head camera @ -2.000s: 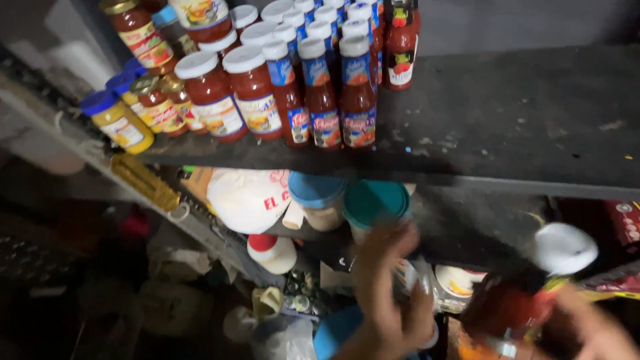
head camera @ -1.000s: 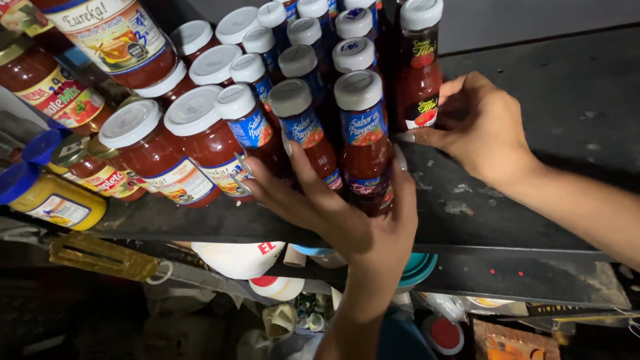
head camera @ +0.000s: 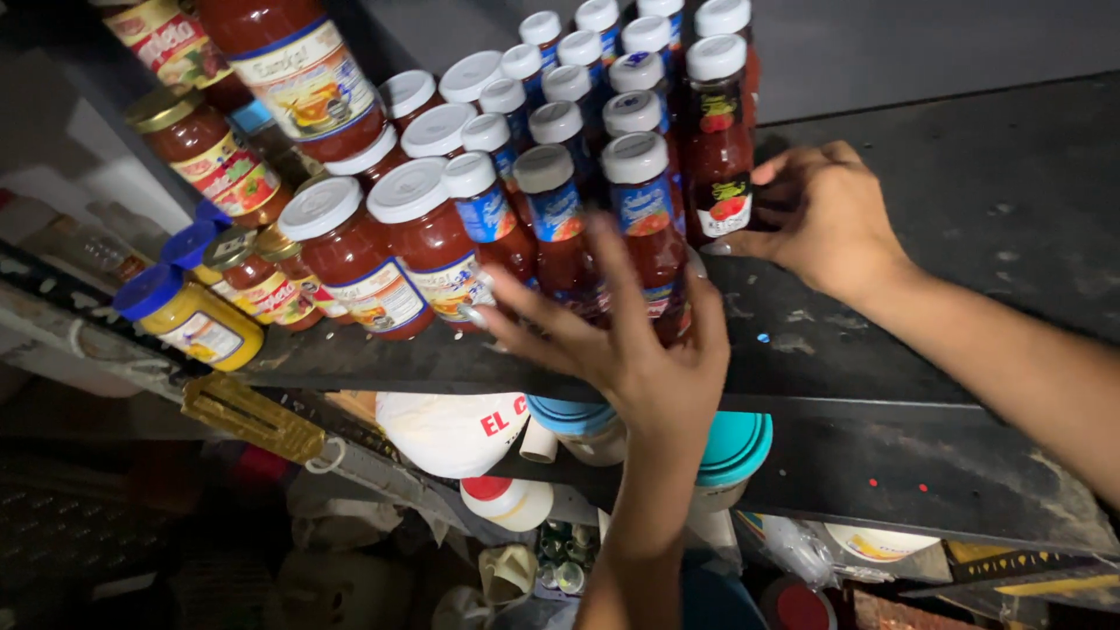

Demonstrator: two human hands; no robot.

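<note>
My left hand (head camera: pixel 626 337), fingers spread, lies against the front of the ketchup bottles with blue labels (head camera: pixel 643 201), which stand in rows on a black shelf. Part of the lower front bottles is hidden behind its fingers. To the right, my right hand (head camera: pixel 818 214) has its thumb and fingers around the side of a ketchup bottle with a black label (head camera: pixel 724 166), upright at the right end of the rows. Another white-capped bottle stands behind that one. Wide jars of red sauce with white lids (head camera: pixel 372 280) stand just left of the bottles.
At the shelf's left are a yellow jar with a blue lid (head camera: pixel 194 319) and stacked red jars (head camera: pixel 214 166). The black shelf (head camera: pixel 945 219) extends right. Below its front edge are a teal-lidded tub (head camera: pixel 735 446), a red-lidded white container (head camera: pixel 506 501) and a white bag (head camera: pixel 446 429).
Two seconds ago my right hand held a blurred bottle below the shelf edge; both hands are now at the bottle rows. Since one second ago my left hand has barely changed place.
</note>
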